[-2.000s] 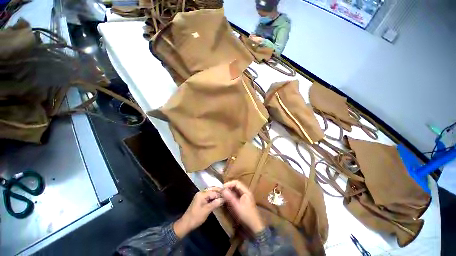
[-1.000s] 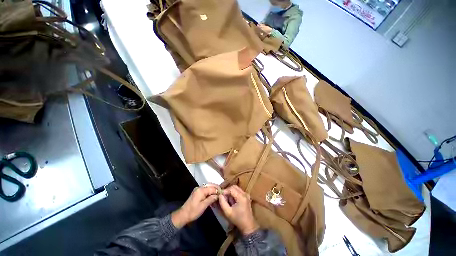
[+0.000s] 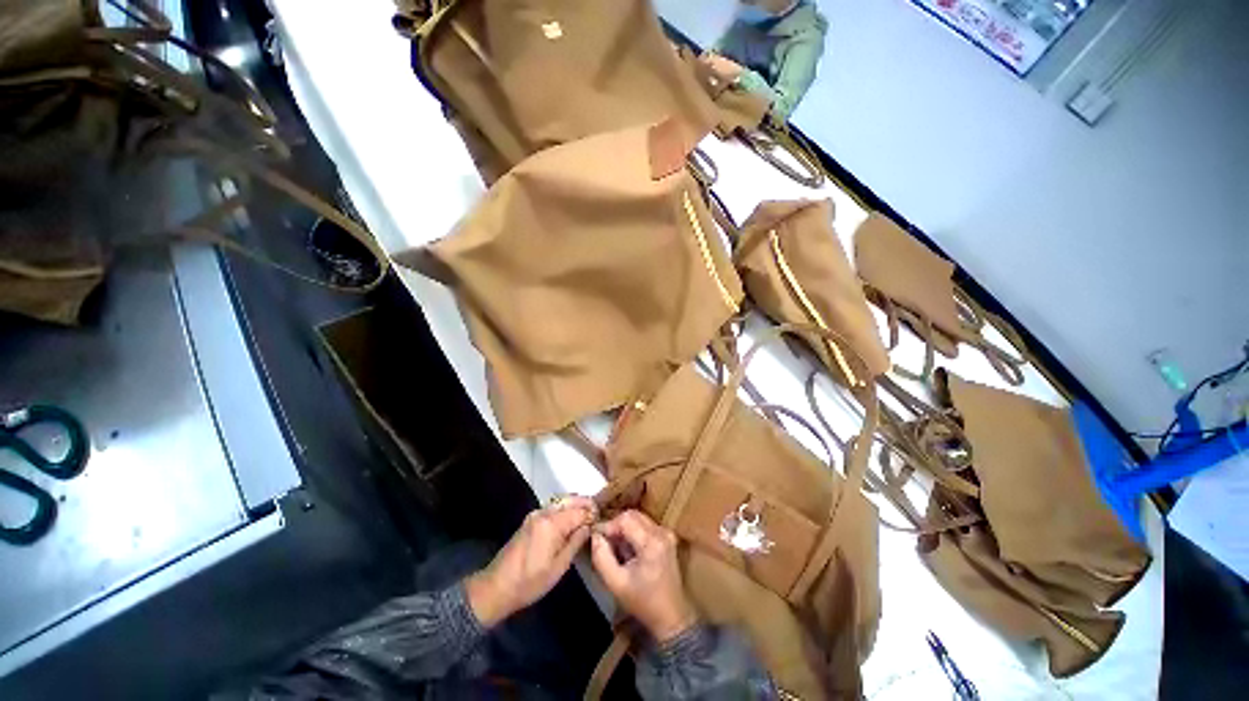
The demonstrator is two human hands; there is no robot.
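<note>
A brown bag with a shiny fitting [image 3: 744,530] on its front panel lies on the white table at the bottom centre. My left hand [image 3: 532,559] and my right hand [image 3: 641,568] are close together at the bag's left edge. The fingers of my left hand pinch the end of a brown strap [image 3: 644,475] that curves off this bag. A small gold spot shows at the left fingertips. My right thumb and finger are pinched beside it; what they hold is too small to tell.
Brown bags [image 3: 589,295] lie behind and to the right. Snips [image 3: 951,666] lie at the lower right, near a blue stand [image 3: 1164,466]. Green-black scissors handles [image 3: 41,466] lie on the metal side table [image 3: 151,452]. A person [image 3: 788,48] is opposite.
The hands have stayed together at the bag's left edge and shifted slightly. A strap end now shows at the left fingers, which it did not clearly do two seconds ago. The view has tilted.
</note>
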